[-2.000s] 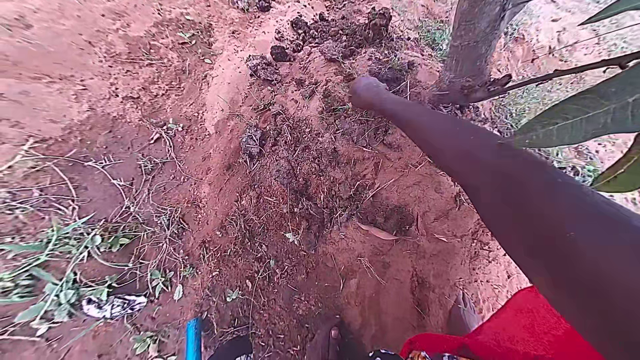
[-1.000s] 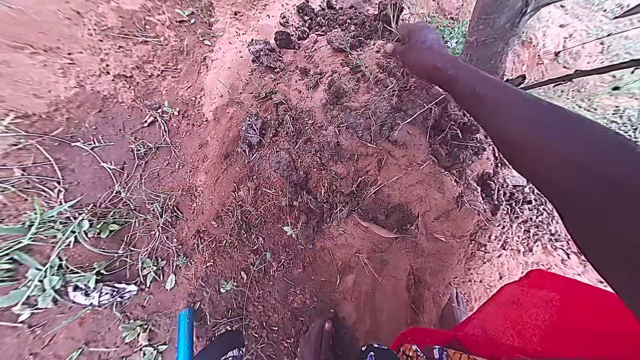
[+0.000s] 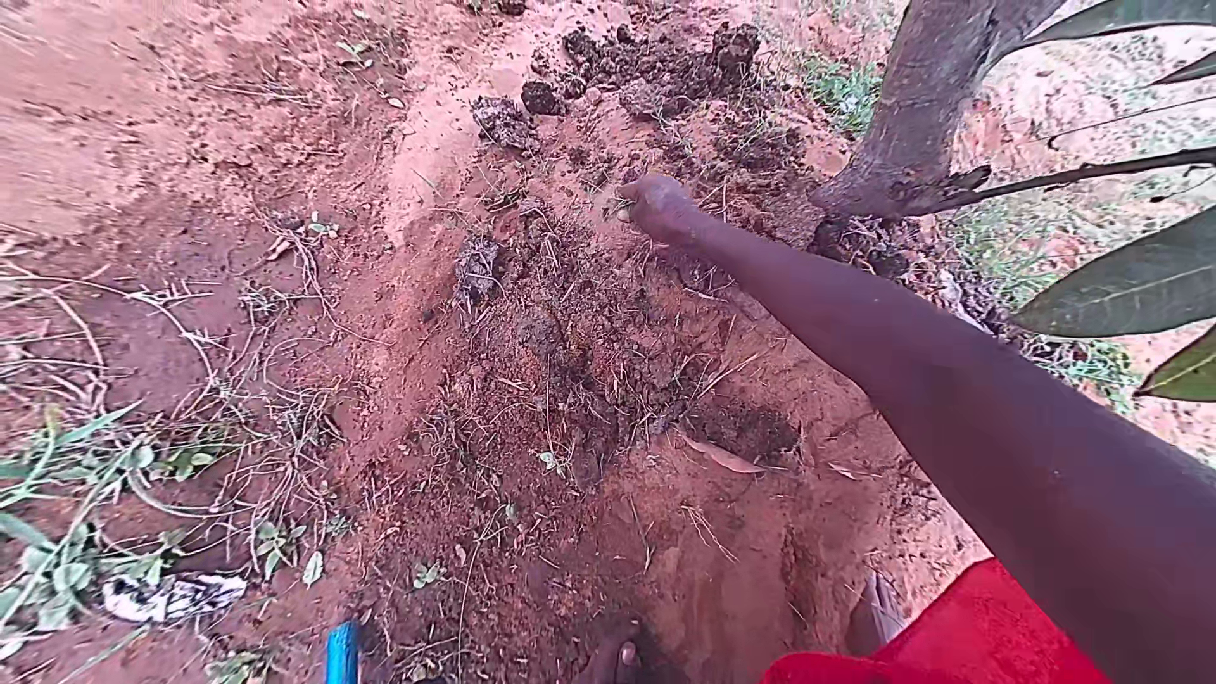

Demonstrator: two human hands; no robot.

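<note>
My right hand (image 3: 658,204) reaches out from the right and is closed low over the reddish soil, left of a tree trunk (image 3: 917,114). A little plant matter seems to show at its fingers, but I cannot tell exactly what it holds. Beyond the hand lie dark clods of soil (image 3: 665,71). Dark loose soil with dry grass bits (image 3: 570,342) spreads on the near side. A dry brown leaf (image 3: 722,456) lies lower down. My left hand is out of the picture. The end of a blue rod or handle (image 3: 342,654) shows at the bottom edge.
Pulled weeds and dry stems (image 3: 123,475) lie at left, beside a crumpled black-and-white scrap (image 3: 174,597). A thin branch (image 3: 1073,178) and large green leaves (image 3: 1130,280) stick out at right. My bare foot (image 3: 608,655) and red cloth (image 3: 978,636) are at the bottom.
Over the last second my right hand has moved left and back toward me from the dark clods beside the trunk. The dry stems that showed at its fingers there are no longer plainly visible.
</note>
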